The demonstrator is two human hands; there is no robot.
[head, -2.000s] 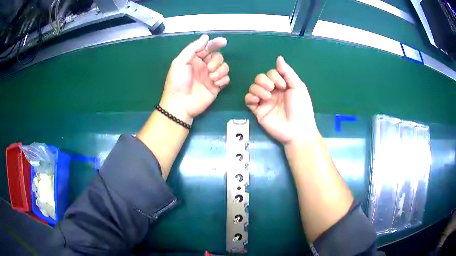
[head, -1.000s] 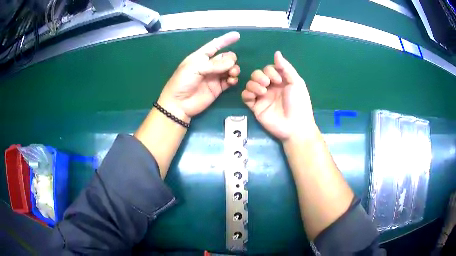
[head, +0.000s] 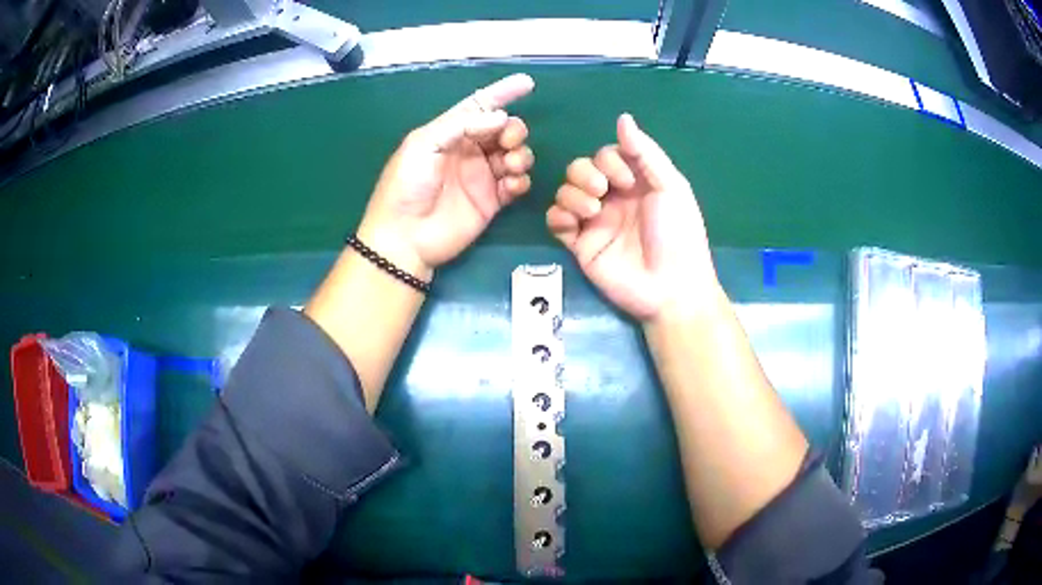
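A slim silver metal bar (head: 539,429) with several round holes and a notched right edge lies lengthwise on the green mat, below and between my hands. My left hand (head: 451,183), palm up with a dark beaded bracelet on the wrist, has one finger stretched out and the others curled. My right hand (head: 634,223) is palm up with the thumb raised and the fingers curled. No part shows in either palm or between the fingers. The hands are apart from each other and above the far end of the bar, not touching it.
A clear plastic tray (head: 912,389) with glare lies at right, near a blue tape mark (head: 786,265). At left, a red bin (head: 40,417) adjoins a blue bin (head: 139,411) with pale contents (head: 103,446) and a clear bag. Metal rails (head: 503,41) cross the far edge.
Since two seconds ago, one finger of my left hand has straightened out to the upper right and the thumb has shifted. My right hand has barely moved. The bar has stayed in place.
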